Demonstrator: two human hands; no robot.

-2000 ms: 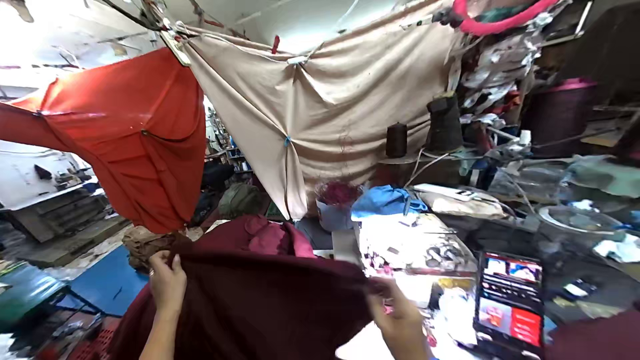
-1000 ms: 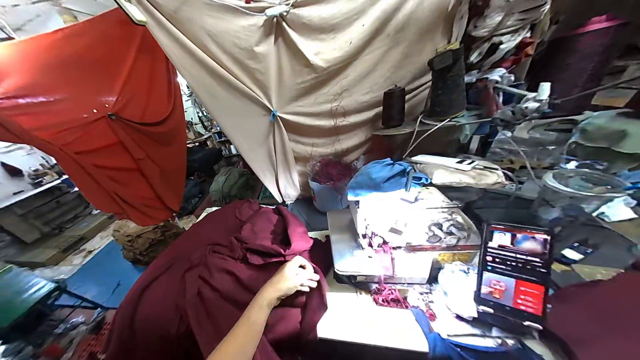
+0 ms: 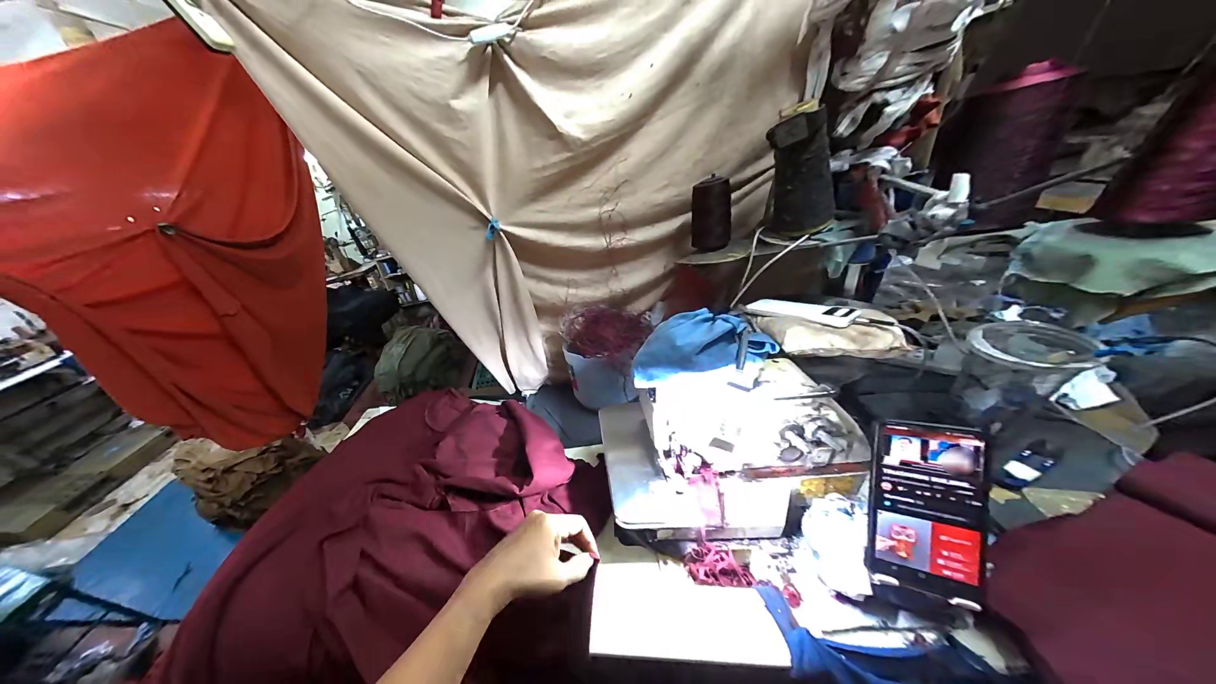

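My left hand (image 3: 543, 559) reaches in from the bottom of the view, thumb and fingertips pinched on the right edge of a maroon cloth (image 3: 380, 532). This cloth lies in folds over the work table, with a bunched part at its top. Right of the hand is a brightly lit, pale table surface (image 3: 684, 622). Behind that surface stands a sewing machine (image 3: 741, 427), its details washed out by glare, with a blue cloth (image 3: 698, 347) on top. Maroon thread scraps (image 3: 717, 565) lie at its front. My right hand is out of view.
A phone (image 3: 929, 513) with a lit screen stands at the right, near another maroon cloth (image 3: 1111, 570). Behind are a tub of maroon thread (image 3: 603, 370), thread cones (image 3: 711, 214) and a clear plastic container (image 3: 1031, 351). Beige (image 3: 570, 142) and red (image 3: 171, 228) cloths hang above.
Two seconds ago both hands held the maroon cloth up, spread between them; it now lies on the table. My right hand has left the view. My left hand has moved right, to the cloth's edge.
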